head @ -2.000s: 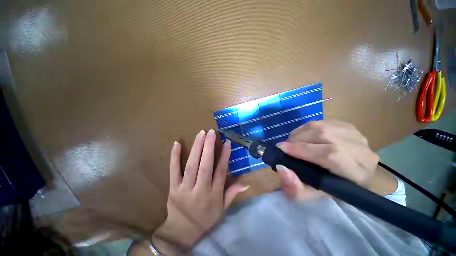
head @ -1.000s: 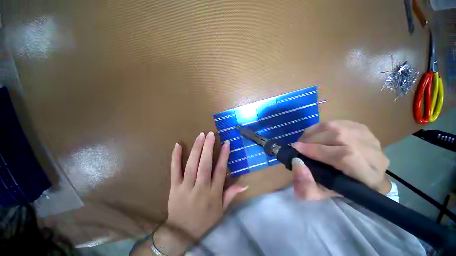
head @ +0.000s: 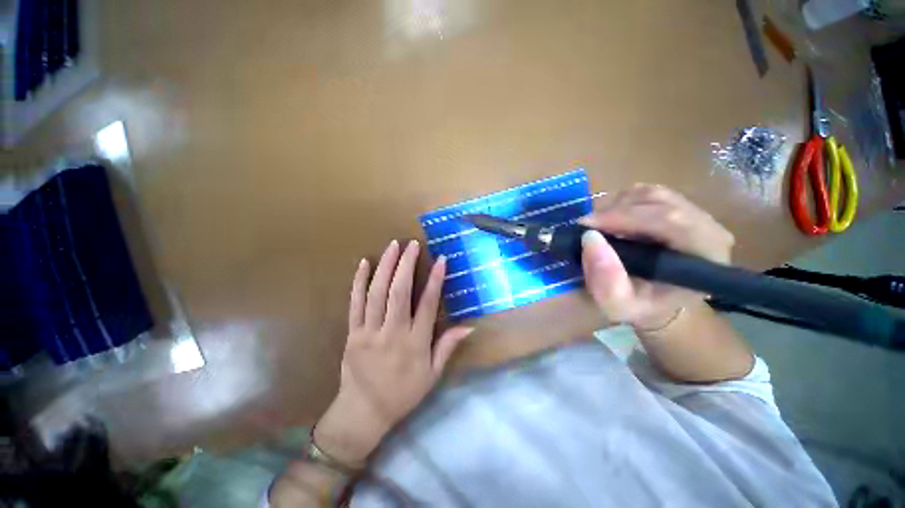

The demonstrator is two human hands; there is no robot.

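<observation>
A bright blue solar cell string (head: 506,260) with broken white lines lies slightly tilted on the brown bench top in front of me. A short ribbon end sticks out past its right edge. My left hand (head: 389,316) lies flat with fingers apart, its index finger at the string's left edge. My right hand (head: 660,253) holds the black soldering iron (head: 734,283) by its handle. The iron's metal tip is over the upper left part of the string, near the top white line; whether it touches cannot be told.
Dark navy strings (head: 84,263) lie at the left on clear sheets, more at the top left. At the right are a heap of silver ribbon pieces (head: 751,152), red and yellow scissors (head: 824,184), a grey strip (head: 752,38) and an orange-brown piece (head: 779,40).
The iron tip has moved up and right from the string's left edge to near its top line. The view has shifted, showing more navy strings at the left. My left hand stays by the edge.
</observation>
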